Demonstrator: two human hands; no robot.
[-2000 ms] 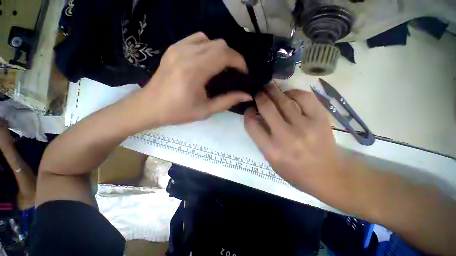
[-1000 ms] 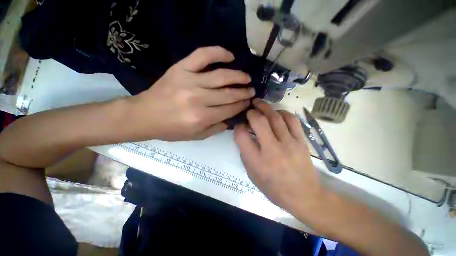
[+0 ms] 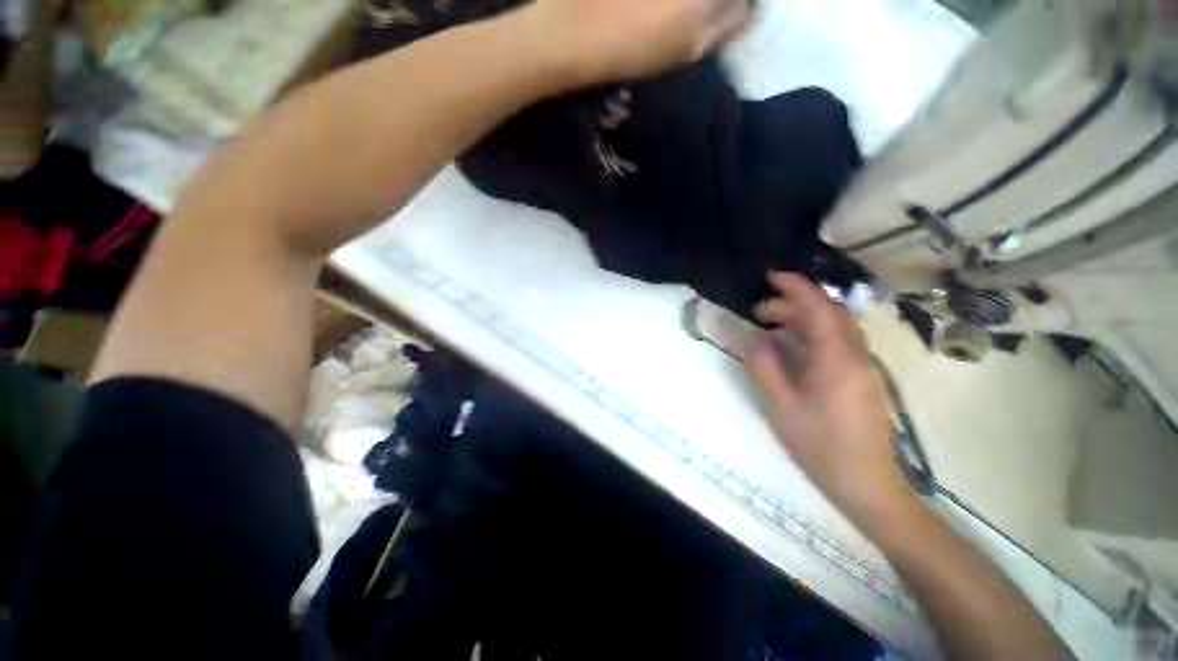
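Observation:
The black embroidered garment piece (image 3: 672, 181) lies on the white table, its right edge at the presser foot (image 3: 853, 294). My left hand (image 3: 633, 32) is at the top edge of the view over the cloth's far part, blurred and partly cut off; whether it grips cloth is unclear. My right hand (image 3: 827, 400) is at the cloth's near edge beside the presser foot, thumb and fingers apart, fingertips touching or just over the cloth. The grey thread snips (image 3: 912, 455) lie right of my right hand, partly hidden by it.
The cream machine head (image 3: 1021, 168) fills the upper right, with the tension dial (image 3: 962, 342) below it. A printed ruler (image 3: 672, 446) runs along the table's front edge. White cloth (image 3: 355, 400) and dark cloth lie below the table at left.
My left hand has left the needle area and moved far up and away. My right hand's fingers have spread. The cloth's far side now shows a rounded edge. The view has shifted and turned.

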